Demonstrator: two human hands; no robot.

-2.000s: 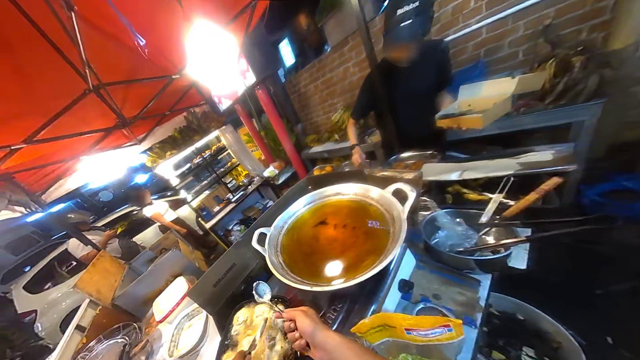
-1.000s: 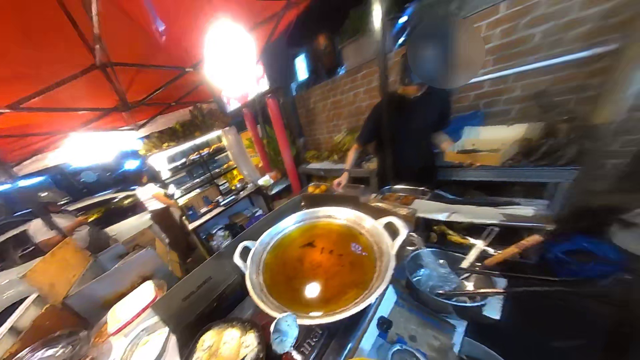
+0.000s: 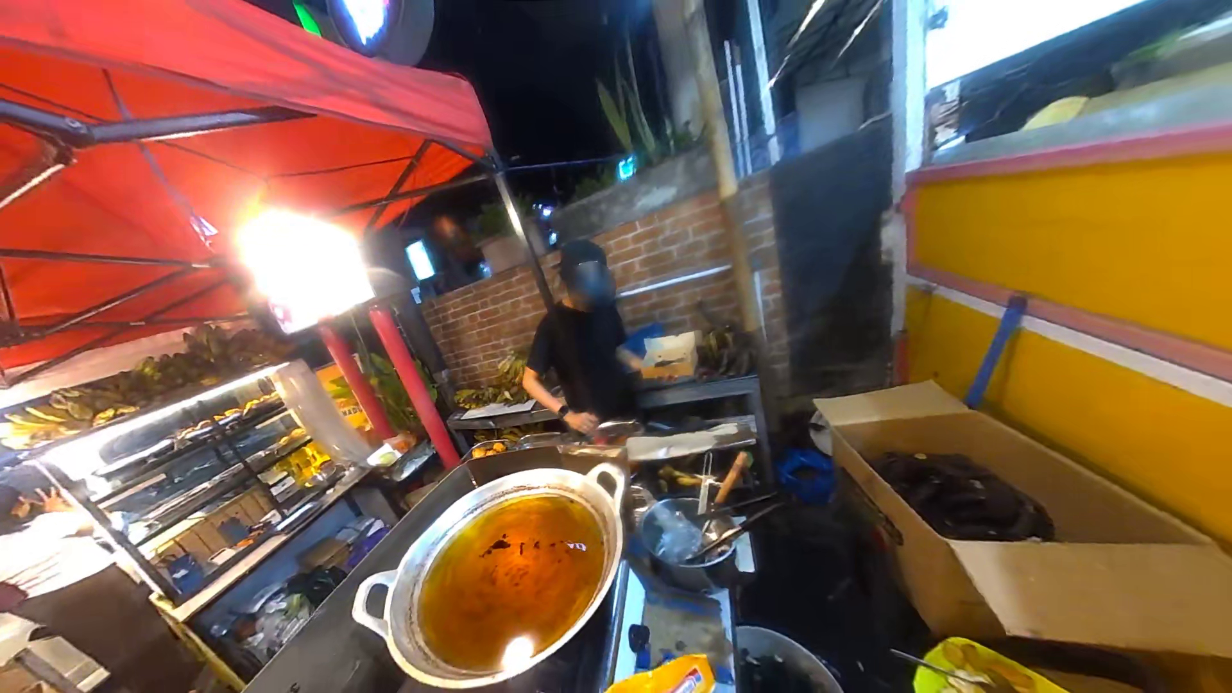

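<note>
Neither of my hands shows in the head view. Closest to me, at the lower middle, a wide two-handled metal wok (image 3: pixel 405 616) holds amber oil (image 3: pixel 510 582) with dark bits floating on it. Right of the wok stands a metal pot (image 3: pixel 688 573) with utensils and a clear plastic bag inside; a wooden handle (image 3: pixel 733 476) sticks up from it. A yellow packet (image 3: pixel 664 676) lies at the bottom edge, partly cut off by the frame.
Beyond the wok a person in black (image 3: pixel 587 356) stands at a counter. An open cardboard box (image 3: pixel 1078 587) with dark contents is at the right, beside a yellow wall (image 3: pixel 1078 241). Lit shelves (image 3: pixel 221 462) stand left. A large pot (image 3: pixel 784 659) sits lower right.
The view has swung to the right, bringing in the cardboard box and yellow wall. The hand with a spoon over the battered food, seen two seconds ago, is out of view.
</note>
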